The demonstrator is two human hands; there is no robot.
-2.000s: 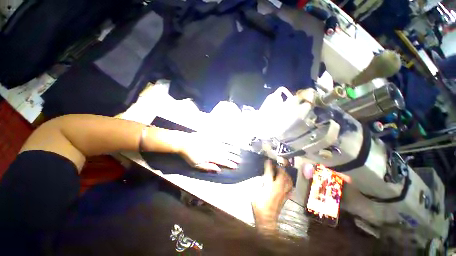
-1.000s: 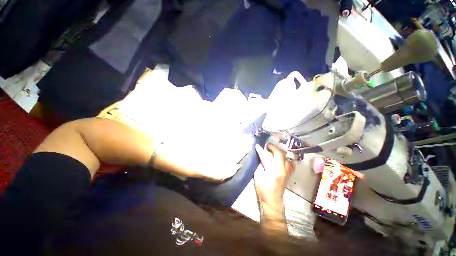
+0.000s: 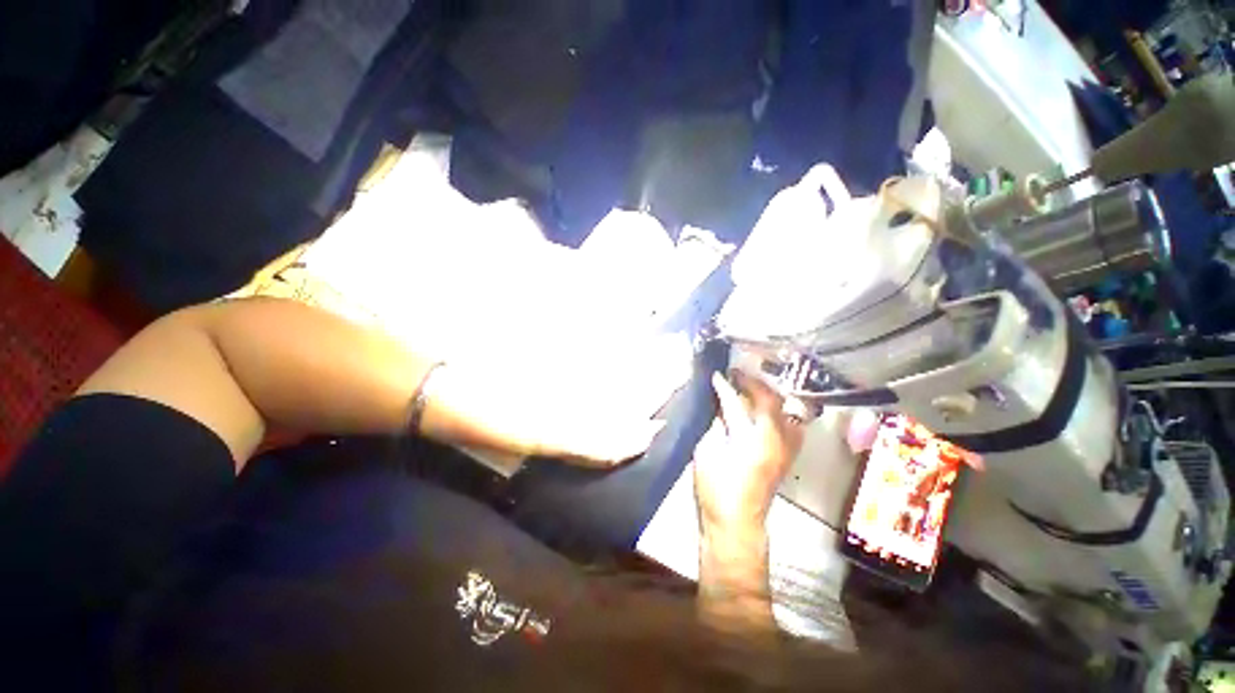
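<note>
A dark cut piece (image 3: pixel 616 498) lies on the bright table, one end by the needle area (image 3: pixel 725 349) of the cream-white sewing machine (image 3: pixel 1002 393), the other towards my body. My left hand (image 3: pixel 610 427) lies flat on the piece, partly washed out by the lamp glare. My right hand (image 3: pixel 745 440) is at the piece's right edge, close to the presser foot, with its fingertips on or beside the cloth. Glare hides the stitching point.
Navy and black stacked parts (image 3: pixel 650 81) lie beyond the glare, with a greyer piece (image 3: pixel 305 75) on them. A phone with a red-orange screen (image 3: pixel 901 498) lies against the machine. A silver cylinder (image 3: pixel 1090 237) is behind the head. Red mesh (image 3: pixel 54 332) is at far left.
The cut piece has swung from lying across the table to pointing towards my body. Both hands moved with it, my right hand closer to the needle area. The view has shifted slightly.
</note>
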